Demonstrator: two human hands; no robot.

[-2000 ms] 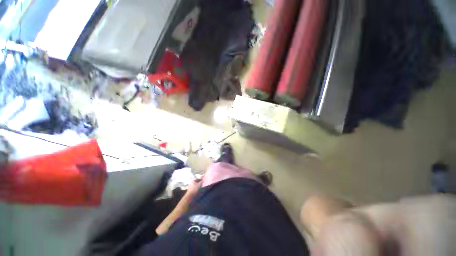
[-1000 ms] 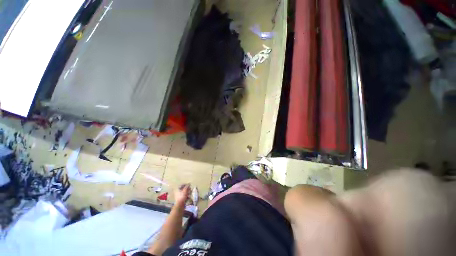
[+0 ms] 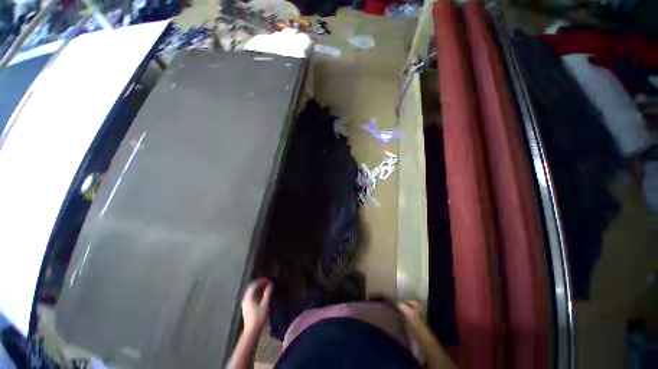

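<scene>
My left hand is low in the picture, beside the right edge of the grey-topped table. Its fingers are loosely curled and a little apart, with nothing seen in it. My right hand is small and blurred at my right side, near the pale frame of the roller machine; its fingers are unclear. Two long red rollers lie to the right, with a shiny metal bar along their far side. Dark crumpled cloth lies on the floor between table and machine.
The grey table runs along the left, with a white-topped surface beyond it. The machine's pale side board bounds the aisle. White scraps lie on the floor. Dark fabric and a white roll are at the right.
The view has turned and moved forward into the aisle between table and rollers. My left hand is now beside the grey table. My right arm has dropped from the near foreground to my side.
</scene>
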